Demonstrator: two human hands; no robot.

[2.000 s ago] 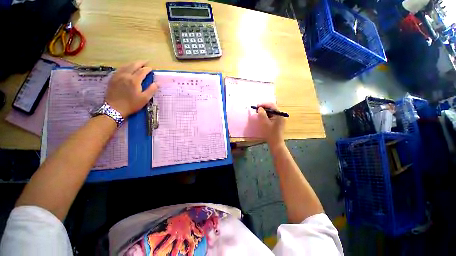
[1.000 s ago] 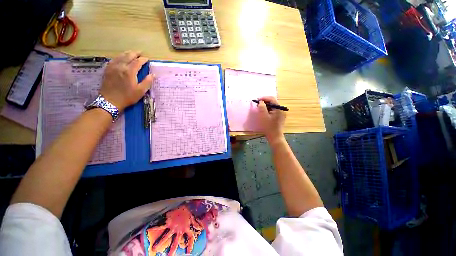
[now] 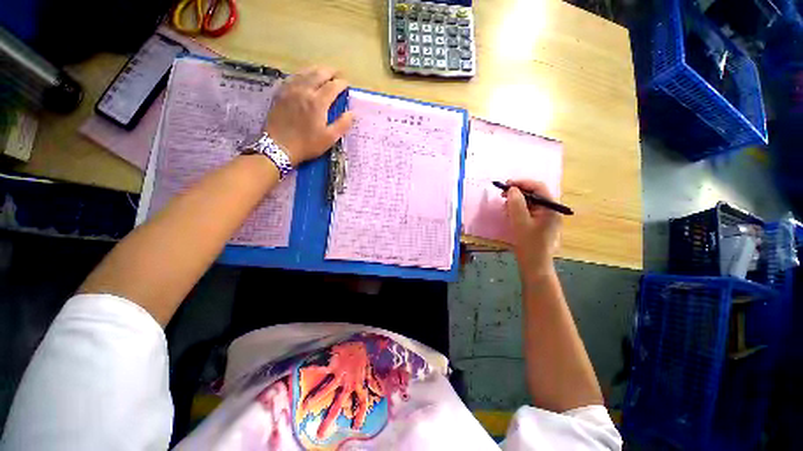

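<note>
A blue clip folder lies open on the desk, with a pink gridded form on its right leaf and a second pink form on its left leaf. My left hand, with a metal wristwatch, rests flat across the top middle of the folder, fingers apart, and covers part of the left form. My right hand holds a black pen over a smaller, mostly blank pink sheet right of the folder. The pen's tip points left, at the sheet's middle.
A calculator lies beyond the folder. Red and yellow scissors, a lit phone on pink paper and a silver cylinder are at the left. Blue crates stand on the floor beyond the desk's right edge.
The view has turned, so the desk and its things sit further right and the silver cylinder shows at left. My left hand stays on the folder and my right hand stays over the small sheet with the pen.
</note>
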